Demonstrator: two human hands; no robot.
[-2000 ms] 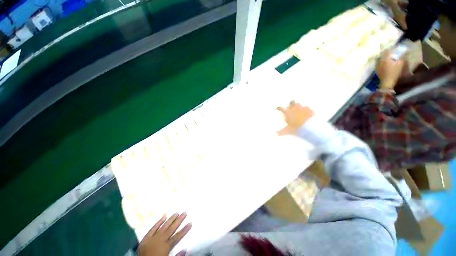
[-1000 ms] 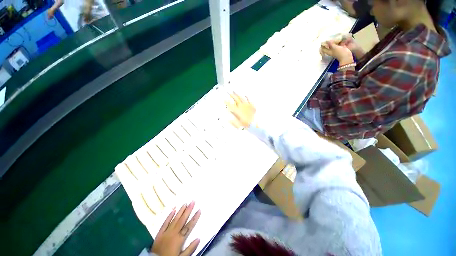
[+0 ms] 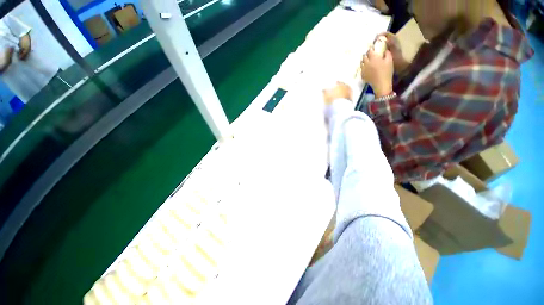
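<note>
A large white board (image 3: 268, 196) lies along the bench in front of me, its surface overexposed. Rows of cream oval pieces (image 3: 173, 256) stand close together on its lower left part. My right hand (image 3: 338, 93) is stretched far forward over the white surface at the upper middle, near the neighbouring worker's hands. Its fingers are washed out by glare, so I cannot tell whether it holds anything. A small dark rectangular opening (image 3: 275, 100) shows in the white surface left of my right hand. My left hand is out of the picture.
A white upright post (image 3: 188, 65) stands at the bench edge beside the green conveyor belt (image 3: 119, 190). A neighbouring worker in a plaid shirt (image 3: 453, 107) sits at the right, hands raised over the bench. Open cardboard cartons (image 3: 459, 217) stand on the blue floor. Another person is at the upper left.
My right hand has moved from the board near the post forward and right, toward the neighbouring worker. My left hand has gone out of view. The camera view has turned and shifted right.
</note>
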